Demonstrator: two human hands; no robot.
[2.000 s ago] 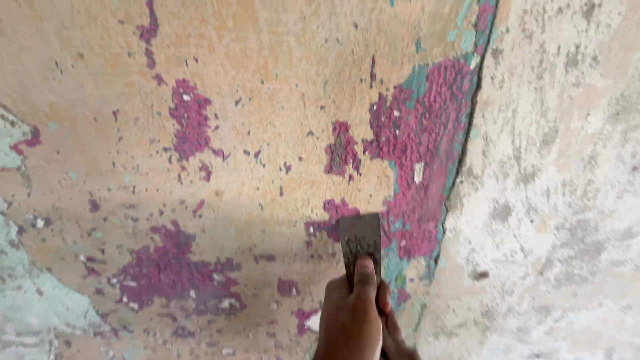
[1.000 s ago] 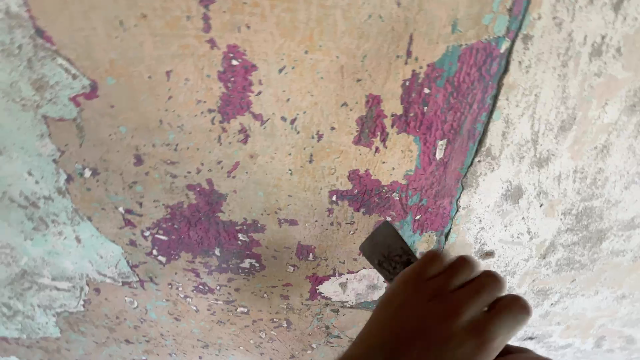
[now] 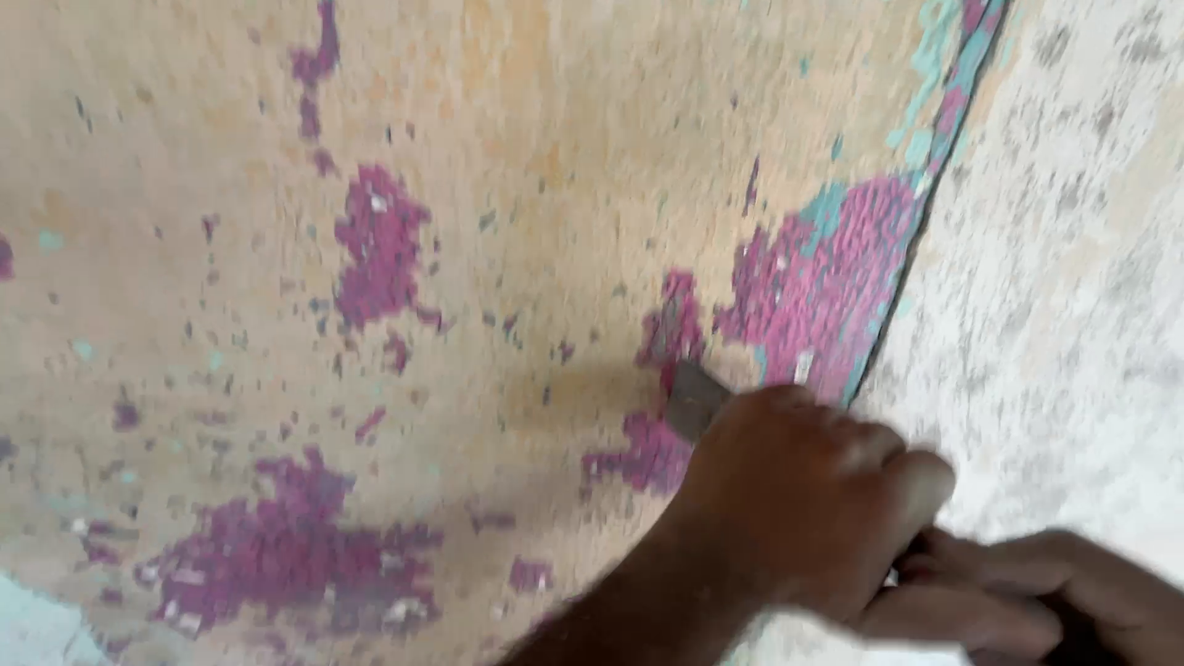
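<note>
My left hand (image 3: 805, 499) is closed around a flat metal scraper (image 3: 696, 401), whose blade shows past the knuckles. The blade lies at a small patch of purple paint (image 3: 673, 324) on the wall. At the lower right my right hand (image 3: 1008, 592) is closed on the rear end of the same tool, just behind the left hand; the handle is mostly hidden. A larger purple and teal paint patch (image 3: 823, 287) lies above the hands.
The beige wall (image 3: 518, 231) bears more purple patches (image 3: 379, 245), one large at lower left (image 3: 287, 555). A dark crack (image 3: 911, 250) separates it from a mottled white wall surface (image 3: 1091, 305) on the right. Pale green paint (image 3: 42, 629) shows at the lower left corner.
The scraper blade has moved up the wall, from below the purple patches to the small one beside the large patch. The right hand has come into fuller view. The view has shifted.
</note>
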